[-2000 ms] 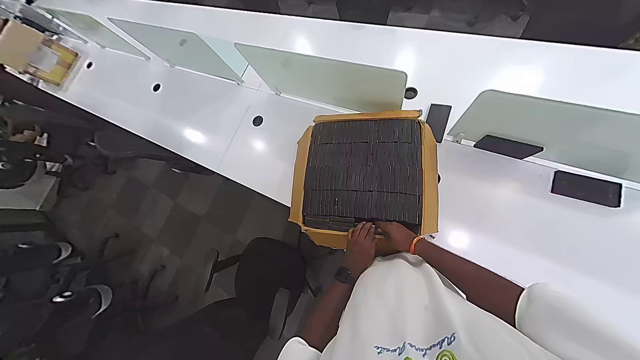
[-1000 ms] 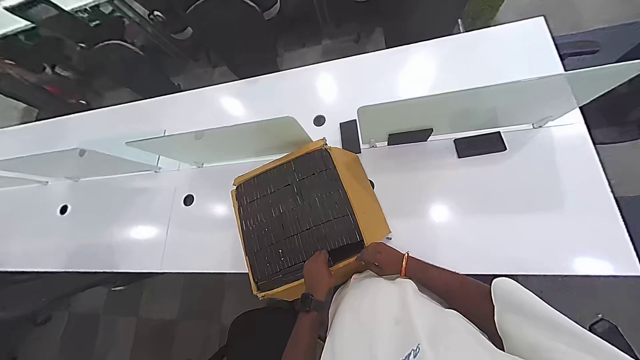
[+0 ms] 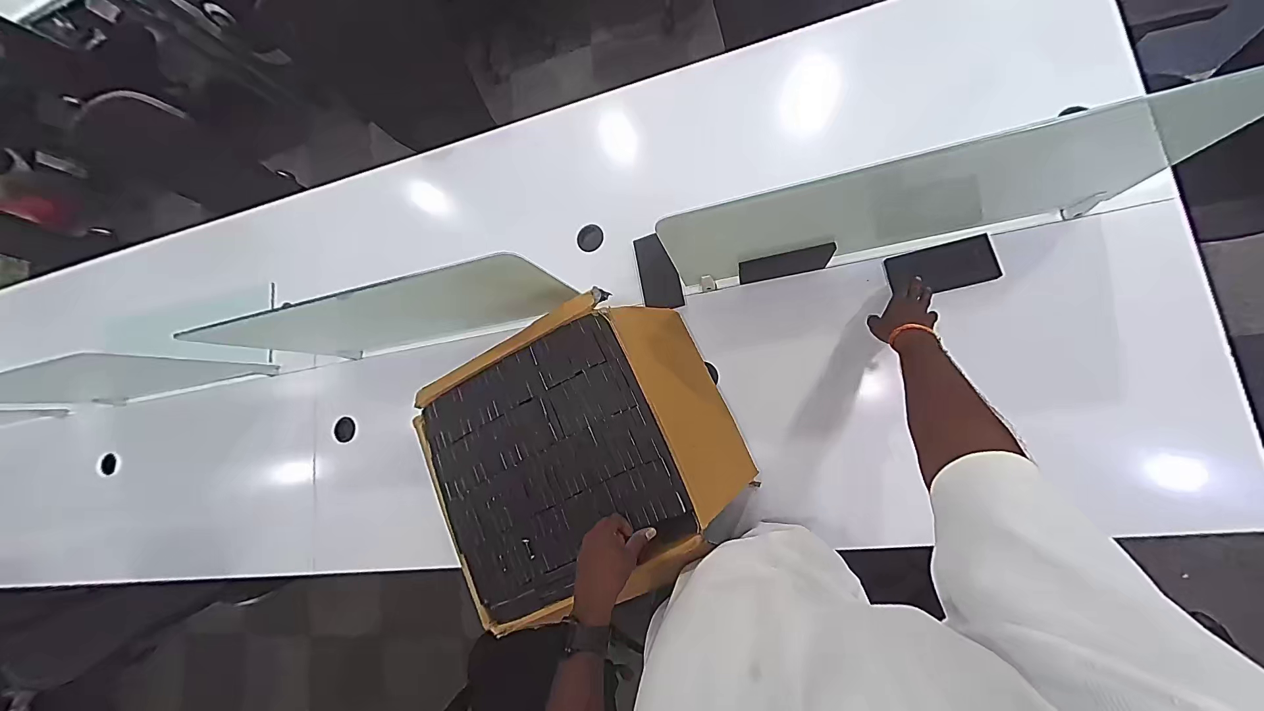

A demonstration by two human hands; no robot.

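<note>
A cardboard box (image 3: 688,405) with open flaps stands at the near edge of the white table, packed with rows of thin dark flat pieces (image 3: 553,434). Over the box's near right corner, my left hand (image 3: 610,553) touches the pieces, its fingers bent; whether it grips one is not clear. My right arm stretches out over the table, and the fingertips of my right hand (image 3: 907,311) lie on the near edge of a black rectangular block (image 3: 943,265). The fingers are spread. A second black block (image 3: 787,262) and a third one (image 3: 659,272) lie by the glass divider.
Frosted glass dividers (image 3: 889,193) run along the middle of the long white table (image 3: 790,434). Round black cable holes (image 3: 344,429) are set in the top. A dark chair (image 3: 509,671) stands below the box, by the table's near edge.
My right hand has left the box's near edge and moved right to the black block. My left hand has stayed at the box's near right part. The view has shifted.
</note>
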